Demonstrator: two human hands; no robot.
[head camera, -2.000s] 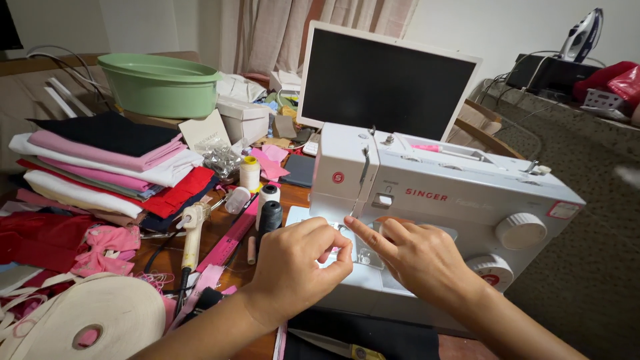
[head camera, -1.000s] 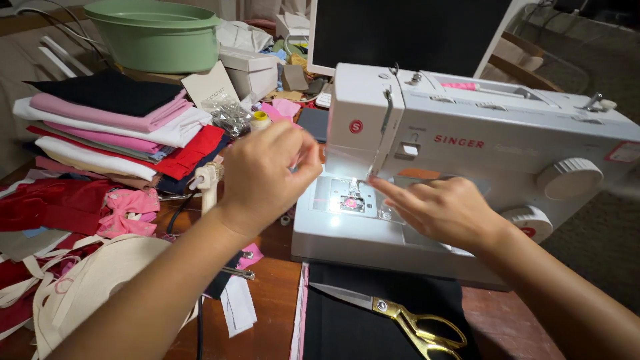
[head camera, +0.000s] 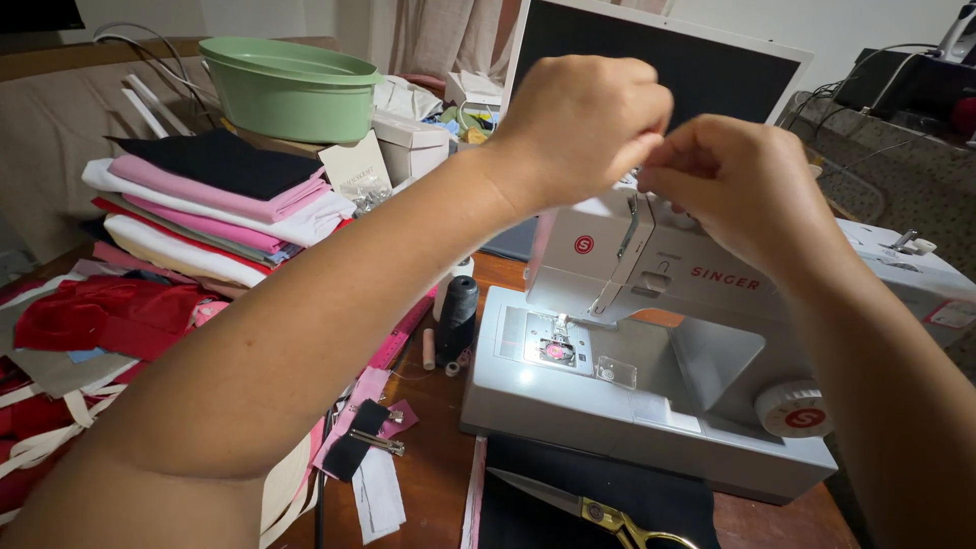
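A white Singer sewing machine stands on the wooden table, its lamp lit over the needle area. Both hands are raised above its top left end. My left hand has curled fingers, with thumb and fingertips pinched close to my right hand, whose thumb and index finger are also pinched. Whether thread lies between the fingertips cannot be made out. A pink bobbin shows in the bobbin well, and the clear bobbin cover lies beside it on the machine bed.
Gold-handled fabric scissors lie on black cloth in front of the machine. A dark thread cone stands left of it, near clips. Folded fabrics and a green tub are at the left; a monitor stands behind.
Both hands have risen from the needle area to the top of the machine and come together there. The view has shifted.
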